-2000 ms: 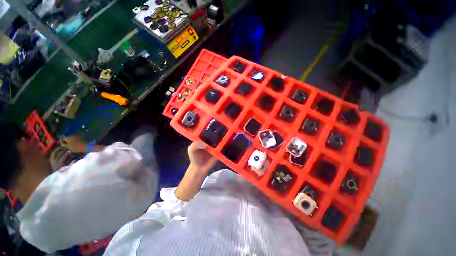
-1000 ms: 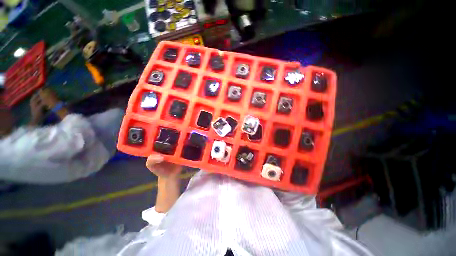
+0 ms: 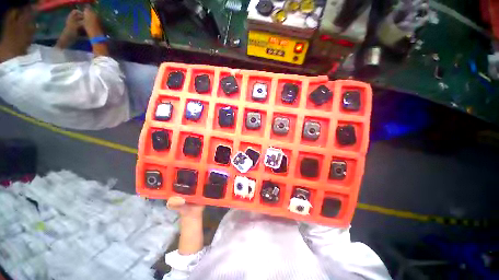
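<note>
A red compartment tray is held level in front of my chest. Most pockets hold black rounded-square watch bodies, some with a round ring. White or silver housings lie in and across a few lower pockets. A pale housing overlaps the front rim. My left hand is under the tray's near left edge, thumb at the rim, holding it. My right hand is not visible; only the white right sleeve shows below the tray's near right edge.
A green bench runs across the top, with a yellow-fronted heating plate holding round gold and black pieces. A worker in a white smock is at the upper left. A pile of white packets lies lower left. Yellow lines cross the floor.
The tray has turned from slanting to nearly level across the view, still in my left hand. The view has swung along the bench. A second red tray behind mine no longer shows.
</note>
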